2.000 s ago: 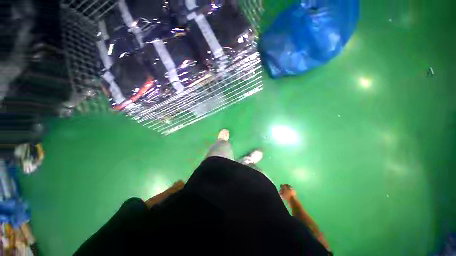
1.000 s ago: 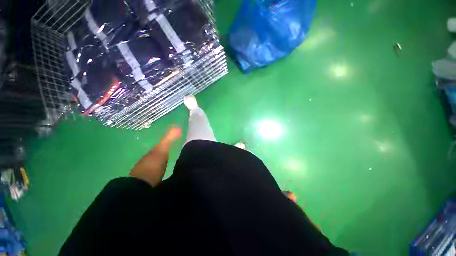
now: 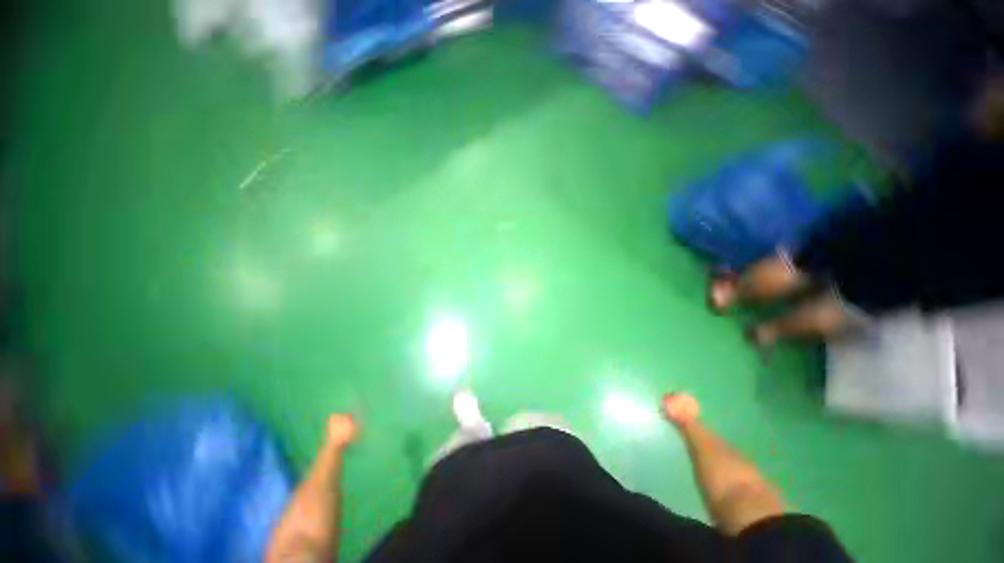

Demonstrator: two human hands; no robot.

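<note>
My left hand [image 3: 345, 427] hangs at the lower left, small and blurred, over the green floor and near a blue plastic bag [image 3: 182, 484]. My right hand [image 3: 680, 408] is out to the right of my body, above the floor. Nothing shows in either hand, but the blur hides how the fingers are held. The blue plastic bag lies at the lower left, crumpled and not touched by my left hand.
Another person [image 3: 903, 242] is at the right, legs and feet showing, beside a second blue bag [image 3: 749, 203] and a pale box-like thing [image 3: 892, 368]. Blurred blue and white items [image 3: 628, 50] lie along the top. The green floor [image 3: 528, 187] is glossy.
The view has turned to the right. The wire cage trolley has left the picture, and the blue bag now shows at the lower left. The other person has come into view. Both forearms show more.
</note>
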